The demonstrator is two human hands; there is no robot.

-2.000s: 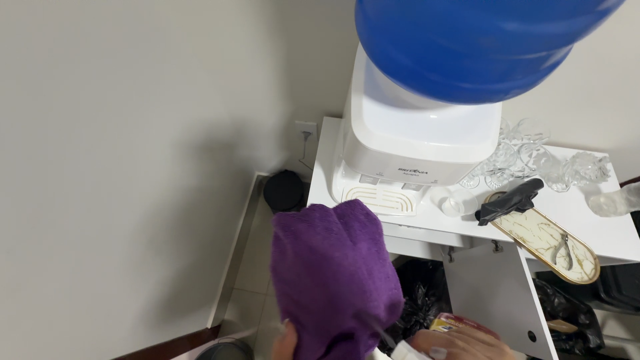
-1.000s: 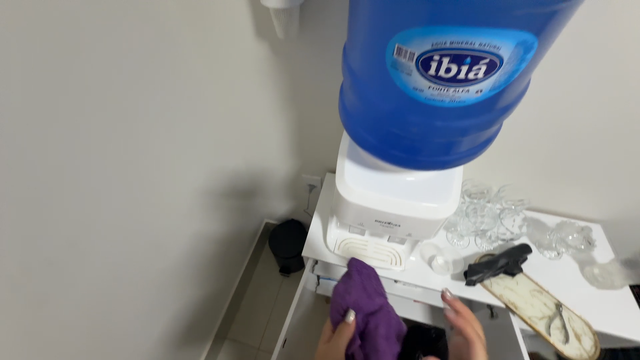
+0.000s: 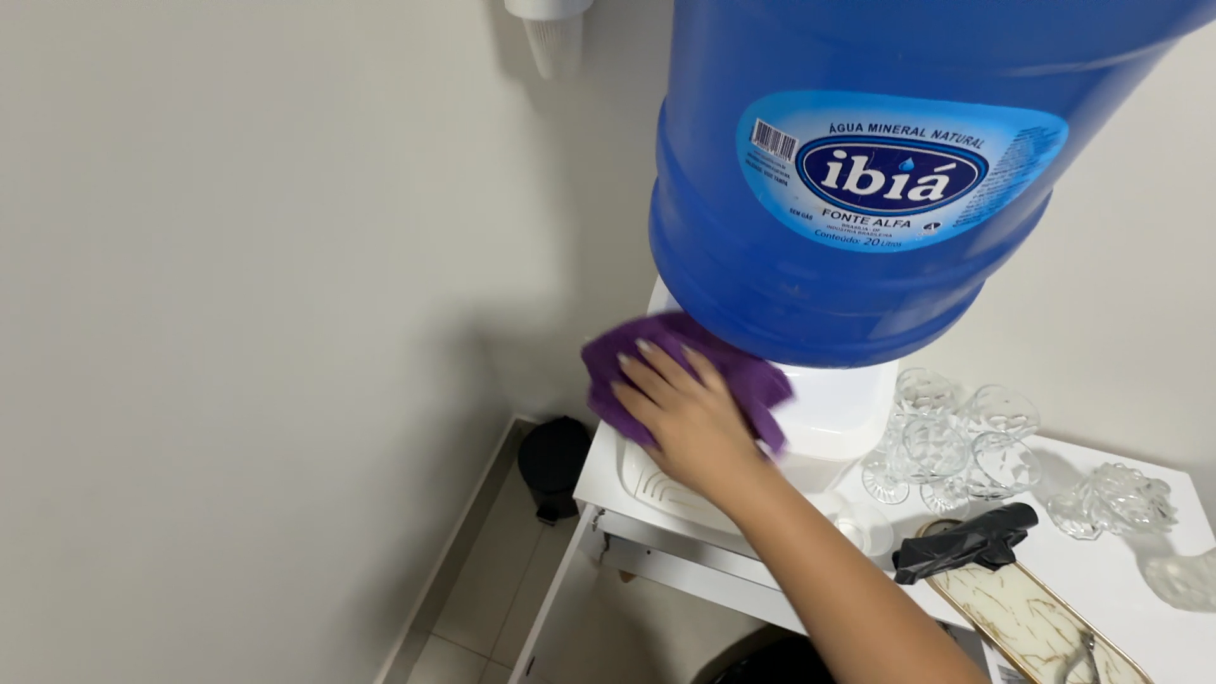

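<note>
My right hand (image 3: 692,416) reaches in from the lower right and presses a purple cloth (image 3: 627,366) with spread fingers against the left side of a white water dispenser (image 3: 845,404). The cloth lies bunched under the palm, partly over the dispenser's top, close to the base of a big blue water jug (image 3: 807,285) that sits on it. Below the hand, part of the slotted drip tray (image 3: 655,486) shows. My left hand is out of view.
Cut-glass goblets (image 3: 936,446), a clear glass dish (image 3: 1126,499) and a black plastic bag (image 3: 969,541) on a gold-rimmed tray (image 3: 1026,617) occupy the white cabinet top (image 3: 1073,465). A black bin (image 3: 554,461) stands on the floor; a cup holder (image 3: 549,9) hangs above.
The purple cloth has gone from in front of the cabinet up to the dispenser's left side, now under my right hand. My left hand, seen at the cloth one second ago, has left the view.
</note>
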